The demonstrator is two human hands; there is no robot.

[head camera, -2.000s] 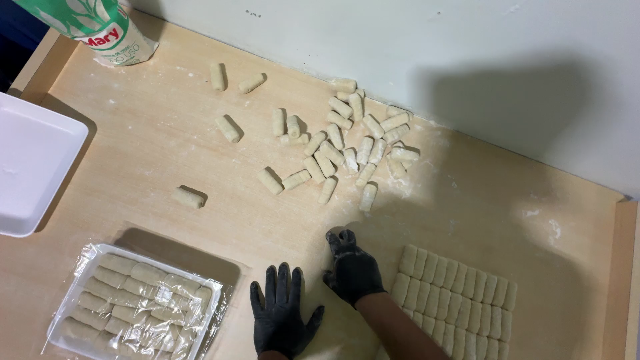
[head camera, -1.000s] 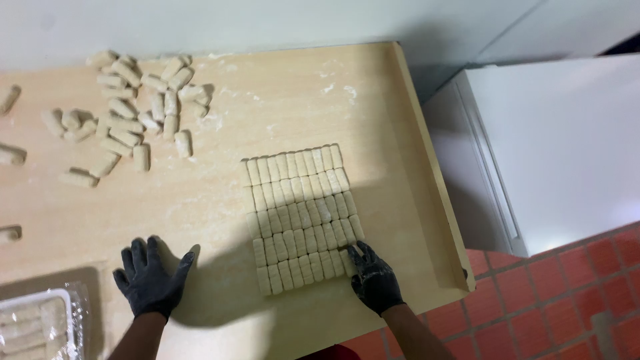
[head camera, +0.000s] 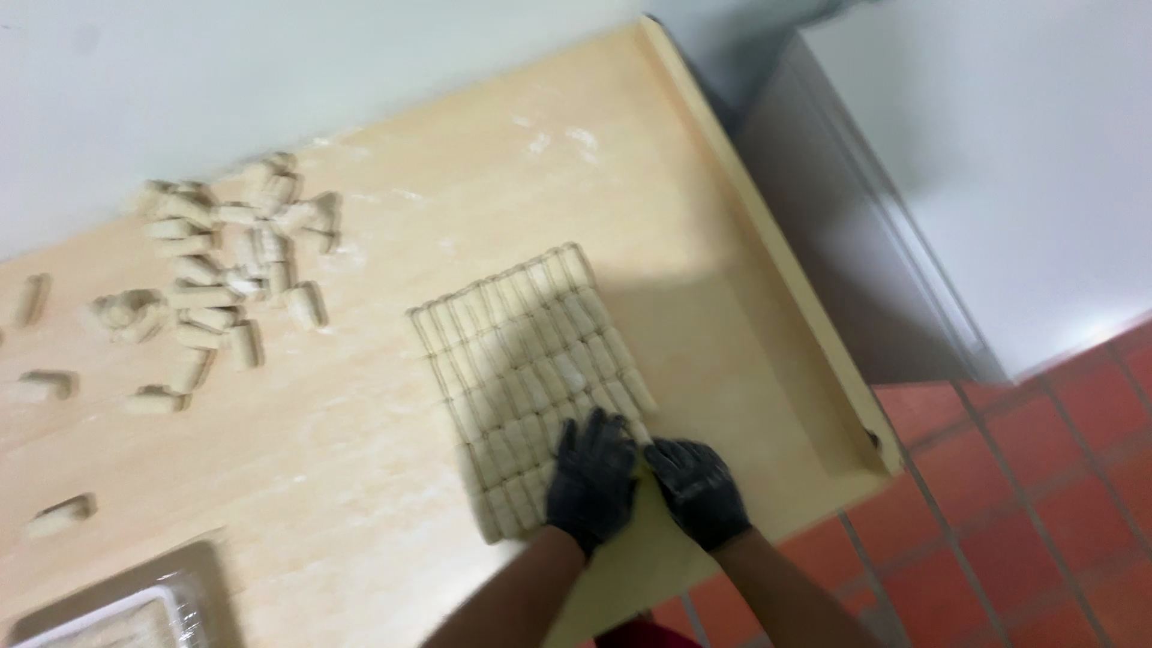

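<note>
Short dough rolls lie side by side in a block of several rows (head camera: 531, 369) on the wooden work board. My left hand (head camera: 592, 477), in a black glove, rests over the near right part of this block, fingers spread a little. Beside it my right hand (head camera: 697, 486), also gloved in black, touches the block's near right edge with its fingertips, at the end of one roll. Whether its fingers pinch that roll cannot be told through the blur. Farther left is a loose pile of dough rolls (head camera: 202, 270), dusted with flour.
A raised wooden rim (head camera: 774, 243) runs along the board's right side. Past it stands a white chest or cabinet (head camera: 1008, 162) on red floor tiles (head camera: 1017, 486). A plastic-wrapped white tray (head camera: 162, 598) sits at the lower left. A pale wall (head camera: 270, 81) borders the back.
My left hand has moved from the bare board left of the block onto its rolls. My right hand stays by the block's near right edge. The view has swung right since two seconds ago.
</note>
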